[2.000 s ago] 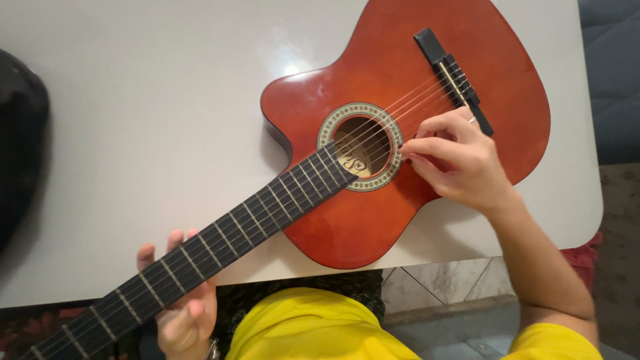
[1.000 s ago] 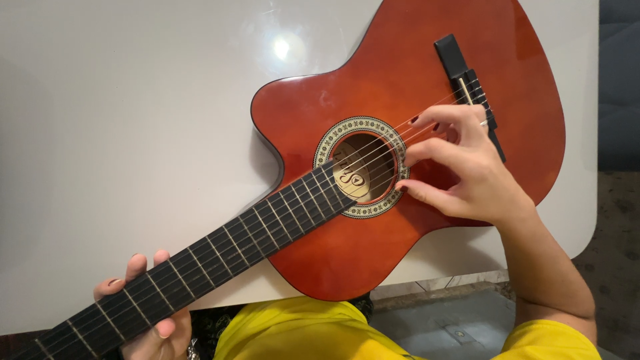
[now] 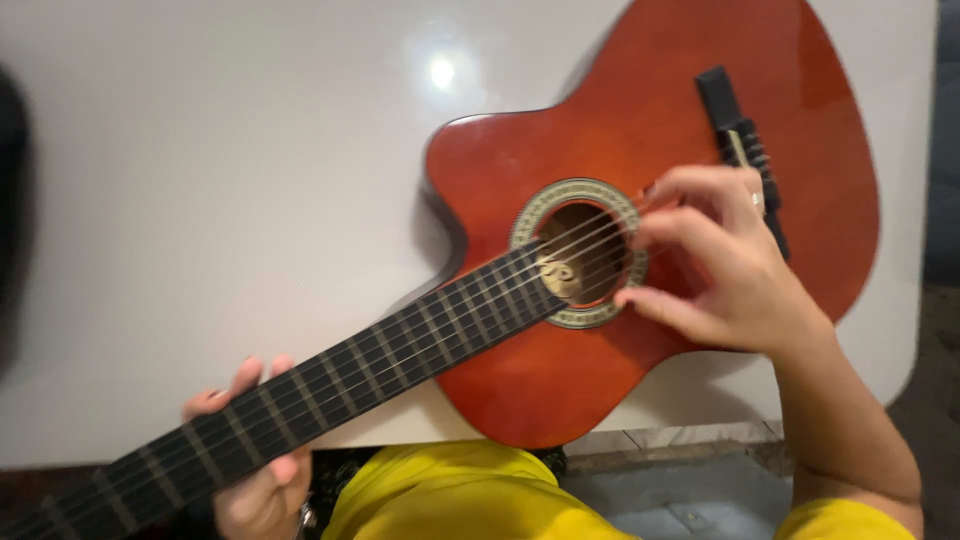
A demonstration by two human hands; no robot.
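An orange-red acoustic guitar with a cutaway body [image 3: 517, 390] lies face up on a white table. Its dark fretboard [image 3: 360, 375] runs down to the lower left. My left hand [image 3: 262, 480] is around the guitar neck, with the thumb on the near side and fingertips showing past the far edge. My right hand [image 3: 720, 262], a ring on one finger, is at the strings beside the sound hole [image 3: 581, 251], fingers spread and slightly blurred, thumb near the rosette's lower edge. Behind the fingers is the black bridge [image 3: 724, 105].
The white glossy tabletop [image 3: 225, 187] extends beneath and beyond the guitar. A dark object [image 3: 11, 217] stands at the left edge. My yellow clothing [image 3: 465, 495] is close to the table's near edge, with tiled floor [image 3: 675, 439] beside it.
The fingers of my right hand have opened, with the thumb now spread apart from them. My left hand is still around the neck. The view has shifted somewhat.
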